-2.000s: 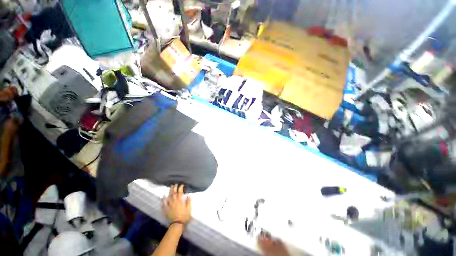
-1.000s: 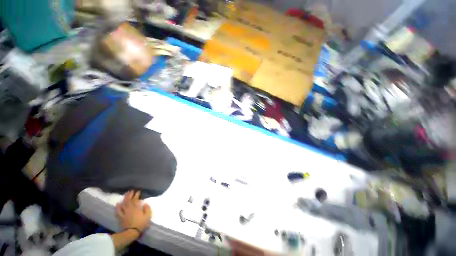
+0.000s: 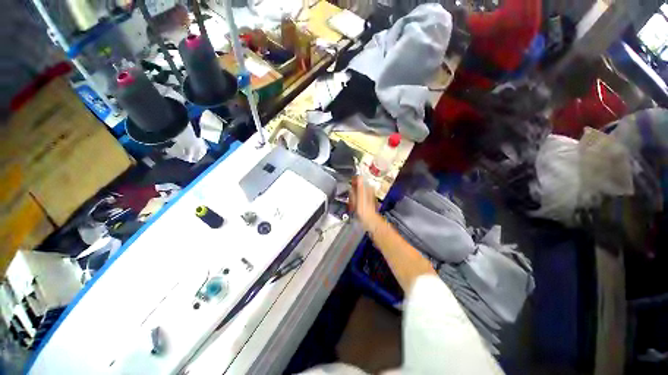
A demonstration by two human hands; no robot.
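Note:
My right hand [image 3: 361,199] reaches to the tabletop's far right end, beside the grey end part of the white sewing machine [image 3: 295,196]. It is blurred; its fingers point away from me, and what they touch or hold cannot be told. My left hand is not in view. A small tray of odds and ends [image 3: 289,137] lies just beyond the machine's end. A clear bottle with a red cap [image 3: 385,157] stands right of my fingers. A small black thread spool with a yellow end [image 3: 210,217] is on the white surface.
Thread cones with pink tops [image 3: 151,104] stand at upper left. A brown cardboard box [image 3: 69,146] is at far left. Grey cloth [image 3: 410,62] lies on the wooden surface beyond. Stacked grey pieces [image 3: 469,256] are right of my arm, above a blue crate [image 3: 372,277]. Red cloth hangs behind.
The view has swung right. The dark grey cloth and my left hand on it have left the picture. My right hand and forearm now show, stretched out past the machine's end.

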